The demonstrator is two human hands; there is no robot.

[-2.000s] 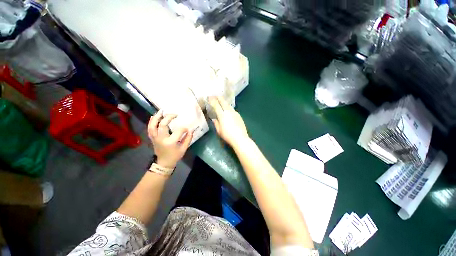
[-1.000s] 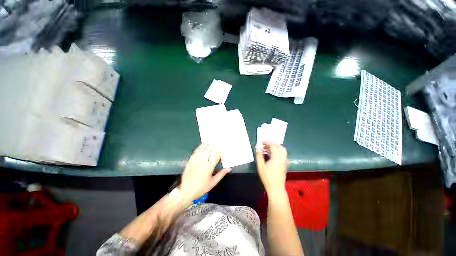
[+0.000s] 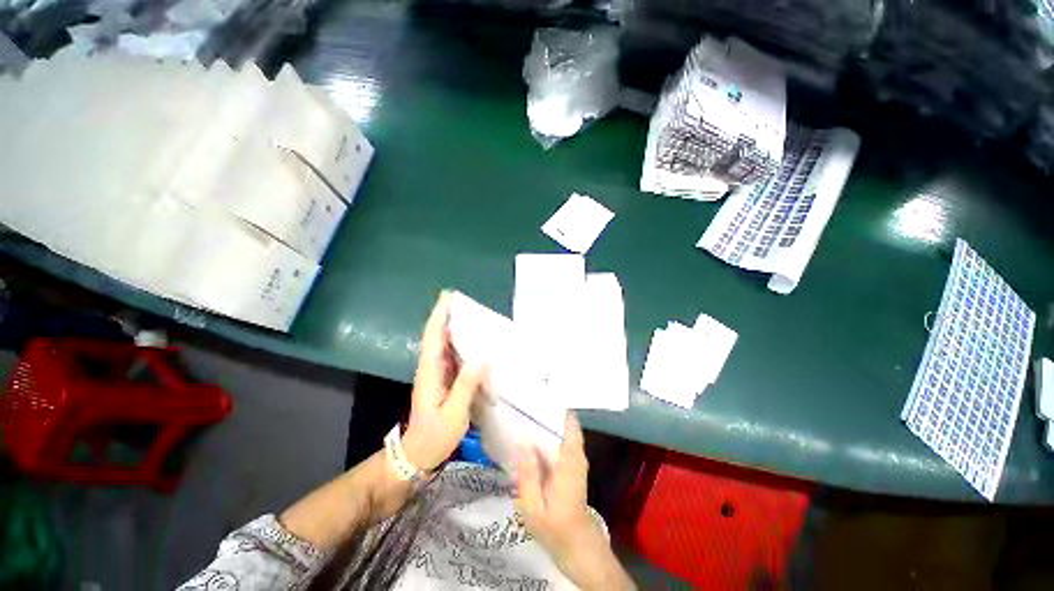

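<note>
My left hand (image 3: 442, 398) and my right hand (image 3: 556, 485) hold a white insert (image 3: 504, 367) between them, tilted over the table's front edge. A dark line crosses the insert. Two overlapping piles of larger white inserts (image 3: 592, 341) lie just beyond it, partly hidden by it. A fanned pile of small white cards (image 3: 687, 359) lies to the right of them. One or more small white cards (image 3: 578, 222) lie apart behind the piles. Rows of white product boxes (image 3: 274, 283) with raised flaps stand at the left.
A printed stack (image 3: 719, 121), a curled label sheet (image 3: 791, 202) and a clear plastic bag (image 3: 569, 87) lie at the back of the green table (image 3: 462, 173). A flat label sheet (image 3: 974, 369) lies at right. Red stools (image 3: 93, 404) stand below the table.
Both hands have come together over the table edge, now holding a white insert. The right hand has left the small cards. The view has shifted, so the table items appear further right.
</note>
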